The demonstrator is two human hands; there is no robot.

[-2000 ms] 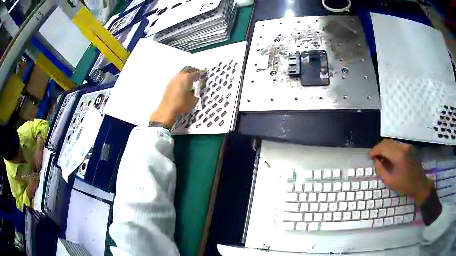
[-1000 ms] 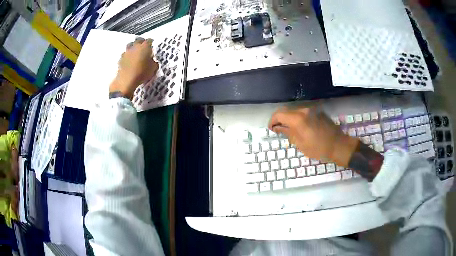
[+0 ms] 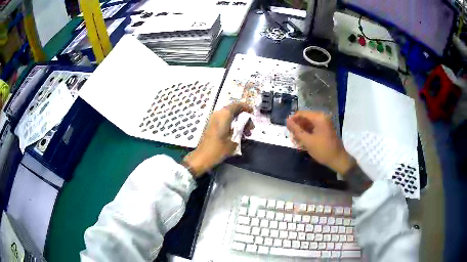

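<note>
My left hand (image 3: 217, 137) is over the near left part of the metal plate (image 3: 263, 65), with a crumpled white cloth (image 3: 239, 134) held in its fingers. My right hand (image 3: 316, 137) is at the near right corner of the black fixture (image 3: 284, 108), fingers curled; whether it holds a small part cannot be seen. A smaller black block (image 3: 266, 102) sits at the fixture's left. The left tray (image 3: 179, 110) carries slanted rows of small dark parts. The right tray (image 3: 381, 115) has dark parts near its lower right corner.
A white keyboard (image 3: 297, 227) lies nearest me. A tray stack (image 3: 179, 38) stands at the upper left. A pale ring (image 3: 317, 56) lies behind the plate. A control box (image 3: 366, 41) with coloured buttons and a red object (image 3: 441, 93) are at the upper right.
My left hand has moved from the left tray to the plate. My right hand has moved from over the keyboard up to the fixture. The view has shifted, showing more at the back.
</note>
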